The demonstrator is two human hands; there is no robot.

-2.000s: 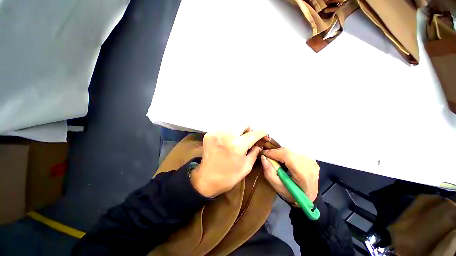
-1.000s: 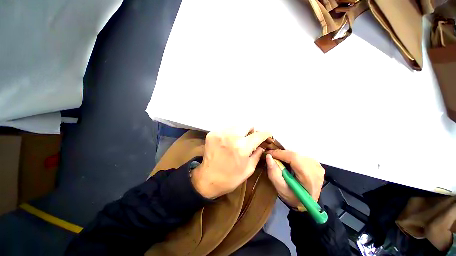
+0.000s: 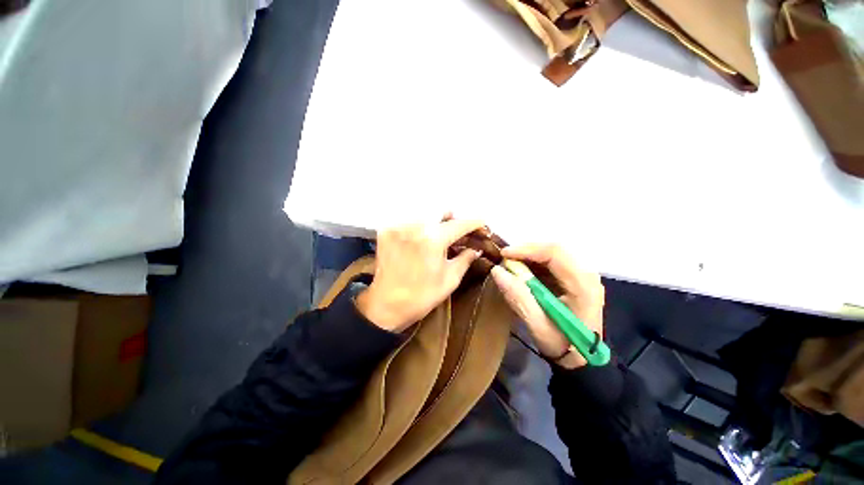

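The tan-brown bag body point(image 3: 417, 388) hangs open in my lap below the table edge, with a zipper line point(image 3: 453, 369) running along its inside. My left hand point(image 3: 413, 273) pinches the end of the bag mouth at the darker brown tab point(image 3: 485, 242). My right hand point(image 3: 559, 298) holds the green-handled tool point(image 3: 568, 322), its handle pointing down and right. The tool's tip end is at the tab between my fingertips. The fingers hide the tip itself and the exact contact.
A white-covered table point(image 3: 493, 152) lies in front, with brown bags point(image 3: 701, 33) at its far side and another point(image 3: 824, 85) at right. A carton point(image 3: 104, 350) stands on the left floor by a yellow line point(image 3: 118, 450). A black metal frame point(image 3: 692, 384) is lower right.
Both hands, the bag mouth and the tool sit slightly higher and further left in view. The table and its bags have also shifted in view. Both hands keep their holds.
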